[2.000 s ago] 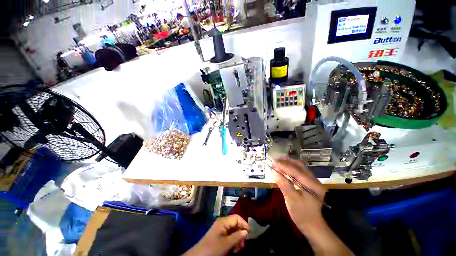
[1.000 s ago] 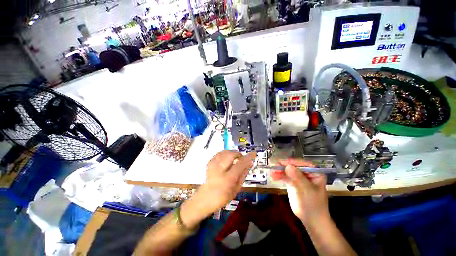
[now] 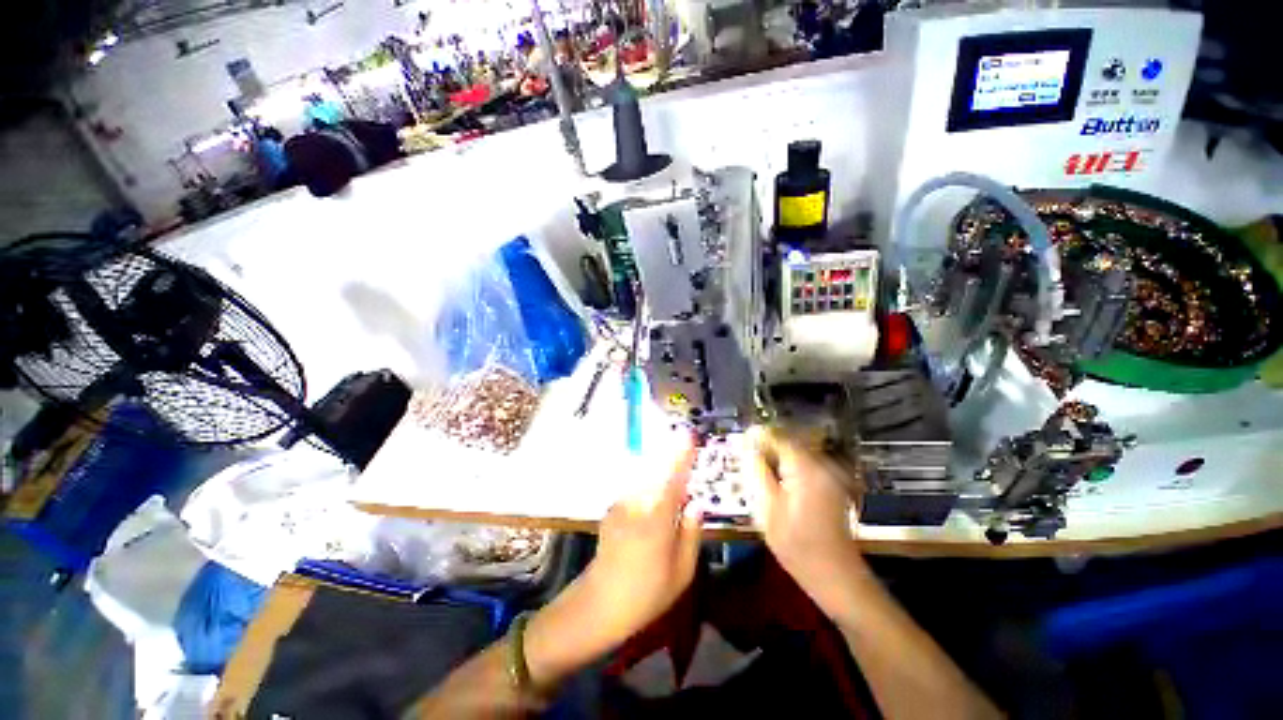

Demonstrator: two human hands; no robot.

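Note:
The button sewing machine head (image 3: 699, 369) stands at the centre, with the small shiny clamp parts (image 3: 720, 476) low on it at the table edge. My left hand (image 3: 650, 542) is at the left side of the clamp, fingertips against it. My right hand (image 3: 809, 499) is at its right side, blurred, fingers bent in close to the clamp. I cannot tell what either hand holds. The slim tool seen earlier in my right hand does not show clearly. No cloth shows under the head.
A turquoise tool (image 3: 635, 409), scissors (image 3: 598, 369) and a bag of buttons (image 3: 486, 405) lie left of the head. The control panel (image 3: 830, 286), feeder arm (image 3: 1048, 471) and green-rimmed bowl (image 3: 1207, 374) are at right. A fan (image 3: 148, 345) and dark cloth stack (image 3: 352, 654) are at left.
My left hand has risen from the lap area to the clamp. My right hand has moved in beside it, and the slim tool no longer shows clearly. The view has shifted slightly.

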